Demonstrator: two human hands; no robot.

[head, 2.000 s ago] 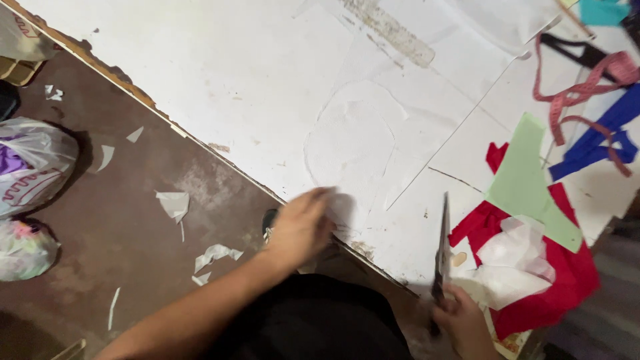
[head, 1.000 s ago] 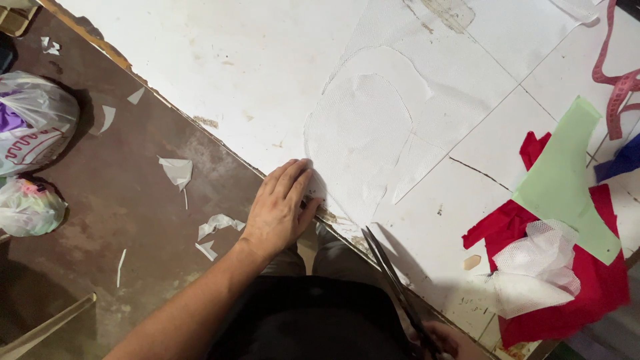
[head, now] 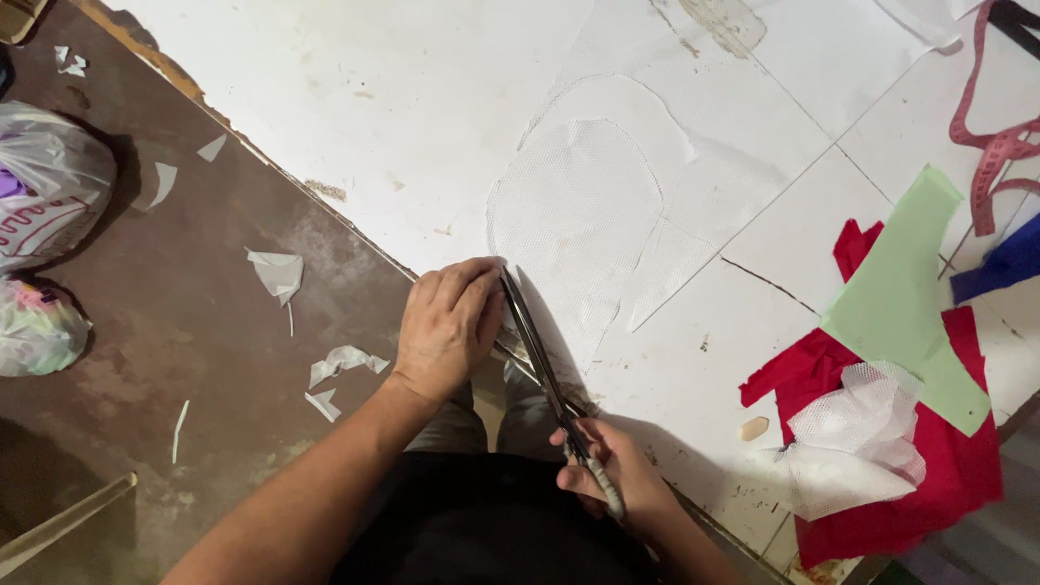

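My right hand (head: 597, 467) grips the handles of long metal scissors (head: 536, 345) at the table's near edge. Their blades point up and left, with the tips beside the fingertips of my left hand (head: 455, 317). That left hand rests at the edge with its fingers curled together, at the lower left border of a white mesh fabric piece (head: 581, 211). Whether it pinches the mesh is hidden. The piece has a rounded outline and narrows toward the scissors. More white mesh (head: 699, 195) lies around its upper right side.
A green pattern piece (head: 902, 317), red fabric (head: 959, 504) and crumpled white mesh (head: 861, 431) lie at right, near a pink measuring tape (head: 987, 146) and blue fabric (head: 1003, 260). Plastic bags (head: 49, 187) and scraps (head: 278, 275) are on the floor beyond the worn table edge (head: 349, 223).
The scissors have come from the right over to my left hand, their tips now beside its fingers. My left hand stays near the table's edge, its fingers drawn closer together.
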